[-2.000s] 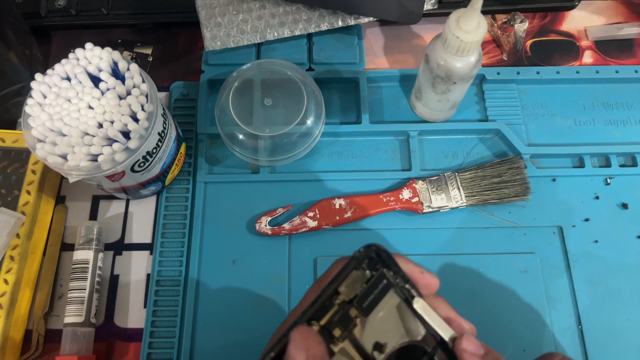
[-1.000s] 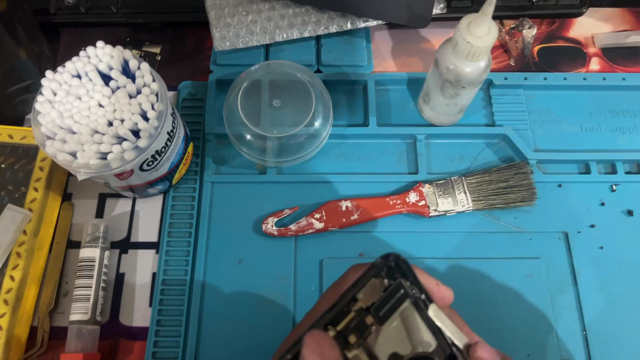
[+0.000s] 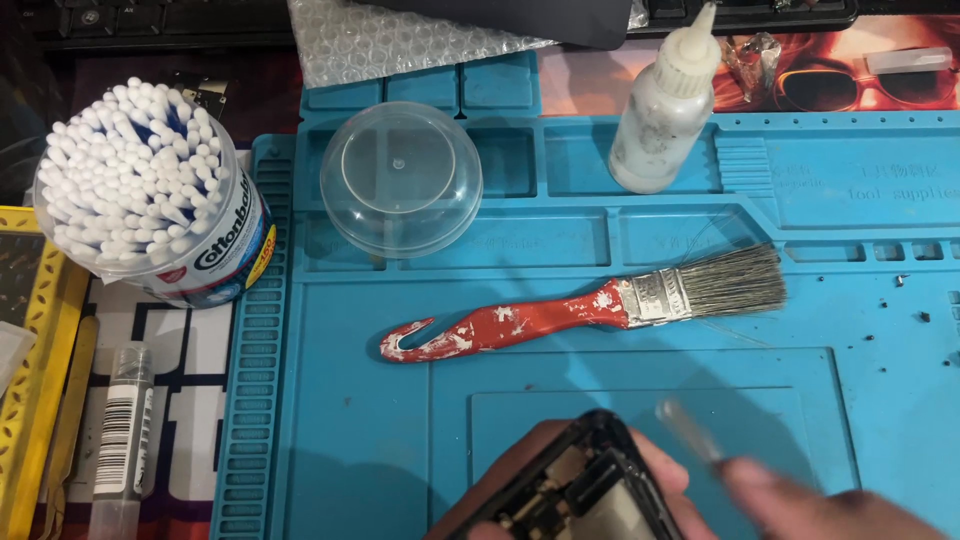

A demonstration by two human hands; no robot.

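An opened smartphone (image 3: 577, 487), its inner parts showing, is tilted at the bottom centre. My left hand (image 3: 517, 465) grips it from behind and along its sides, with fingertips at its right edge. To its right, my right hand (image 3: 802, 495) pinches a thin stick with a whitish tip, probably a cotton swab (image 3: 686, 427); it is blurred and apart from the phone. Beyond both hands a paintbrush (image 3: 540, 319) with a worn red handle lies on the blue silicone repair mat (image 3: 360, 450).
A tub of cotton swabs (image 3: 217, 262) stands at left, above a capped tube (image 3: 124, 435) and yellow tweezers (image 3: 71, 420). A clear plastic lid (image 3: 401, 180) and a squeeze bottle (image 3: 664, 112) sit on the mat's trays. Several tiny screws (image 3: 925, 317) lie at right.
My right hand, close against the phone's right side before, is now apart from it to the right, with the swab-like stick showing. The phone remains in my left hand.
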